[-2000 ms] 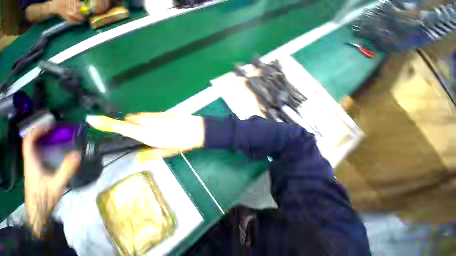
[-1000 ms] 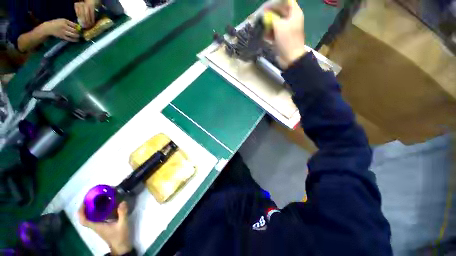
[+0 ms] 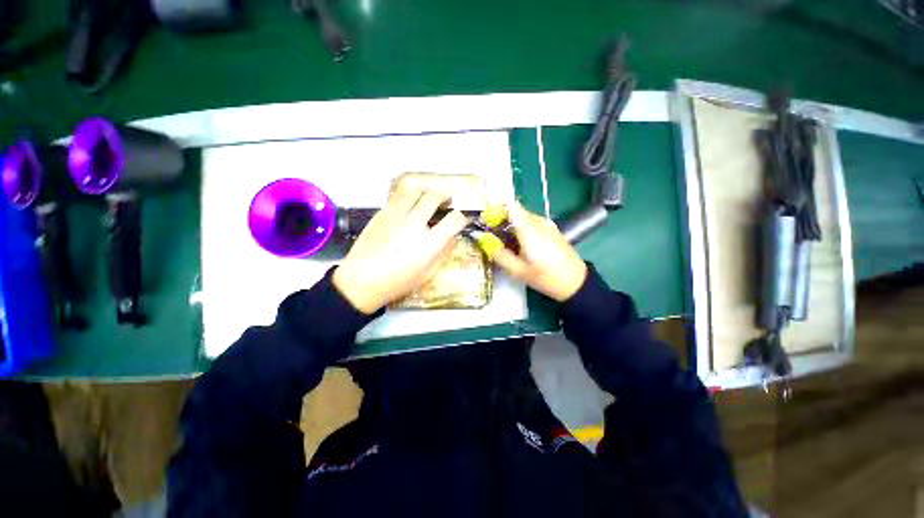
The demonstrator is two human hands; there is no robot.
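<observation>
A hair dryer (image 3: 294, 218) lies on the white work mat (image 3: 243, 304), its purple ring facing up and its black handle core (image 3: 355, 220) pointing right over the yellow-tan support pad (image 3: 446, 293). My left hand (image 3: 400, 248) holds the handle core above the pad. My right hand (image 3: 532, 248), with yellow on its fingertips, meets it at the core's right end and grips something small there; the fingers hide the joint. A grey handle sleeve (image 3: 585, 223) sticks out right of my right hand, with its bundled power cord (image 3: 608, 126) on the bench.
Two waiting dryers, one with a purple ring (image 3: 97, 156), lie left of the mat beside a blue bin (image 3: 25, 293). A shallow tray (image 3: 699, 243) on the right holds sleeves (image 3: 783, 261) with cords. More dark parts lie across the green surface (image 3: 456, 51) at the back.
My right hand has come back from the tray to the handle core. A sleeve and cord now lie right of the mat. My left hand has moved from the dryer's head to the core.
</observation>
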